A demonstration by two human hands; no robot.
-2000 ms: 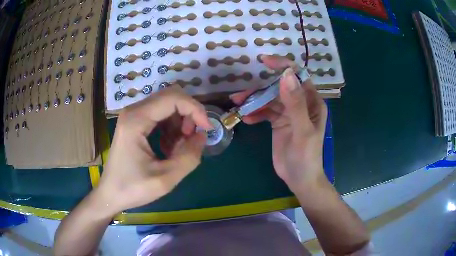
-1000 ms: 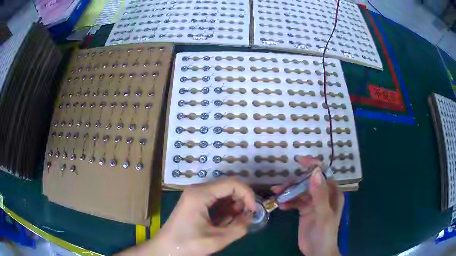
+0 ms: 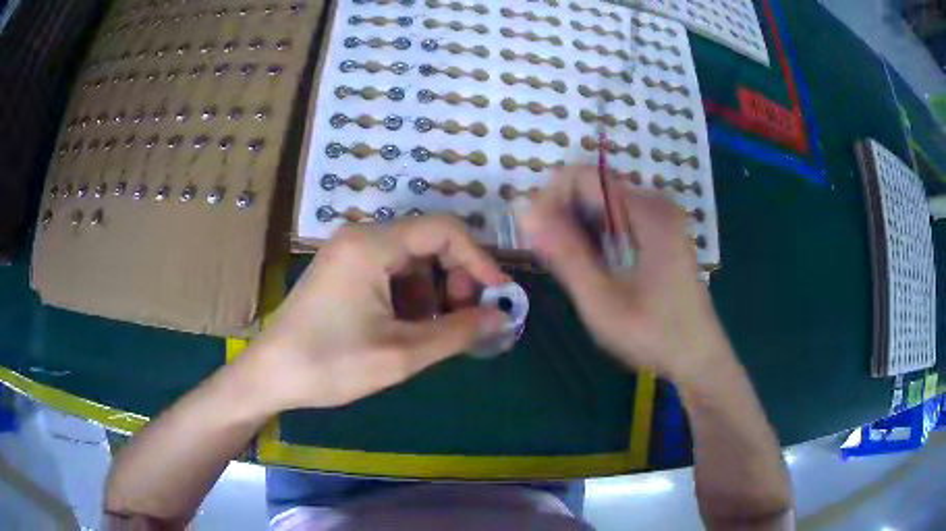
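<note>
The small bottle (image 3: 496, 340) has a white round top with a dark centre hole and stands below the white slotted tray (image 3: 705, 249). My left hand (image 3: 348, 316) is at its left, thumb and forefinger curled against the white top; I cannot tell whether they pinch a component. My right hand (image 3: 648, 285) is motion-blurred, right of the bottle and partly over the tray's front edge. It holds the corded hand tool (image 3: 618, 252), mostly hidden by the hand; a red cord runs up from it. The tool's gold-coloured tip cannot be made out.
A brown cardboard tray (image 3: 145, 296) with rows of small discs and leads lies left. Dark stacked trays (image 3: 36, 104) stand far left. More white trays lie at the back (image 3: 726, 26) and far right (image 3: 902, 270). A red label (image 3: 773, 119) and coloured tape mark the green table.
My right hand has moved the tool away from the bottle top, which now shows uncovered. My left hand stays beside the bottle. The view has shifted between frames.
</note>
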